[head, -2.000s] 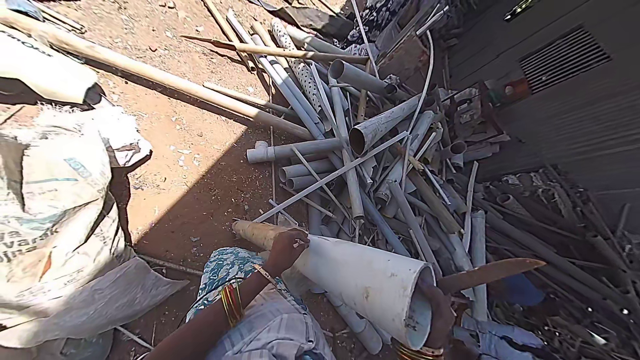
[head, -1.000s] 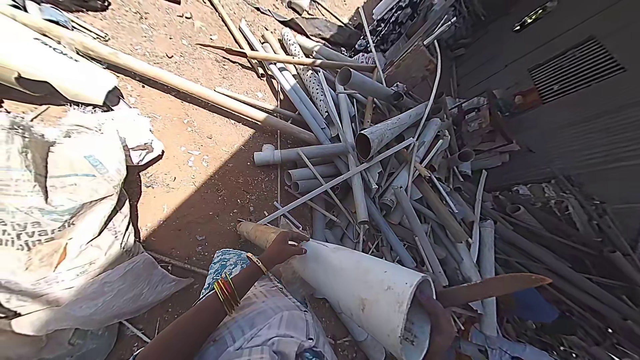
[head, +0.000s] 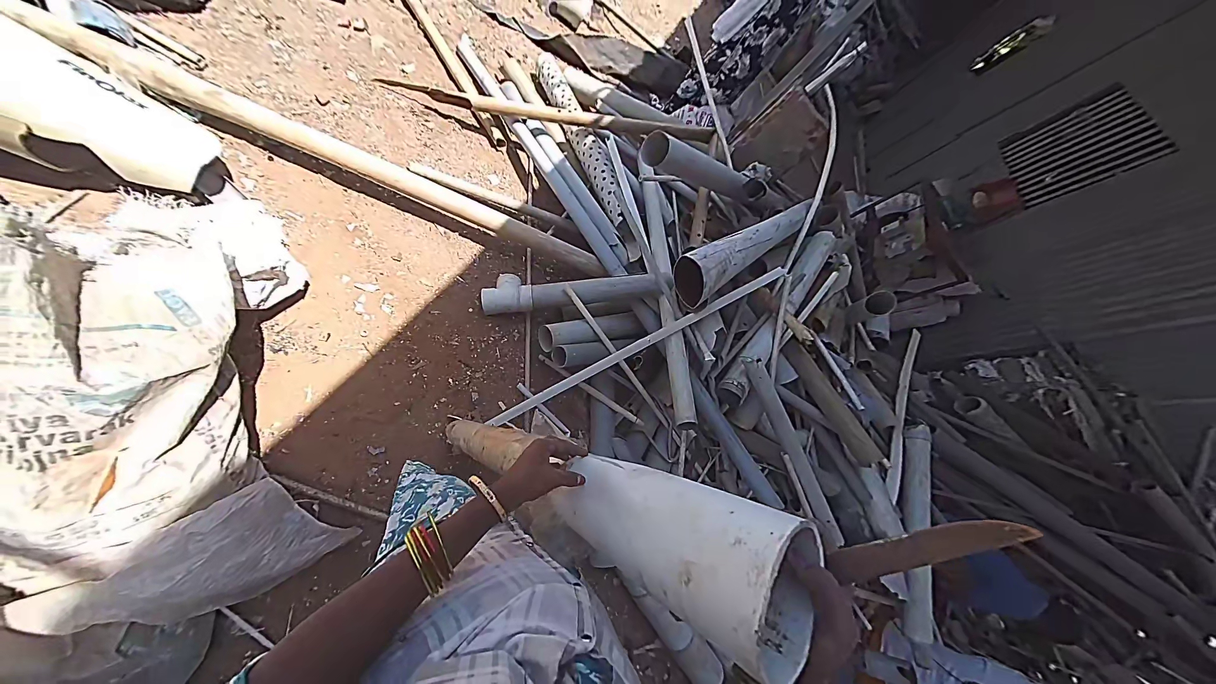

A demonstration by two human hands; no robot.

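A wide white plastic pipe (head: 684, 541) lies slanting across my lap, its open end toward the lower right. Past its far end shows a tapered tan piece (head: 489, 445); whether the two are joined I cannot tell. My left hand (head: 540, 472) rests on top of the pipe, fingers spread over it. At the open rim, my right hand (head: 825, 613) grips the pipe's edge together with a machete-like blade (head: 936, 551), whose brown, rusty blade points right. The handle of the blade is hidden.
Grey and white plastic pipes (head: 570, 293) form a tangled heap in front and to the right. Woven plastic sacks (head: 114, 399) stand at the left. A long wooden pole (head: 313, 138) crosses the dirt ground. At the upper right is a grey wall (head: 1073, 256) with a vent grille (head: 1088, 144).
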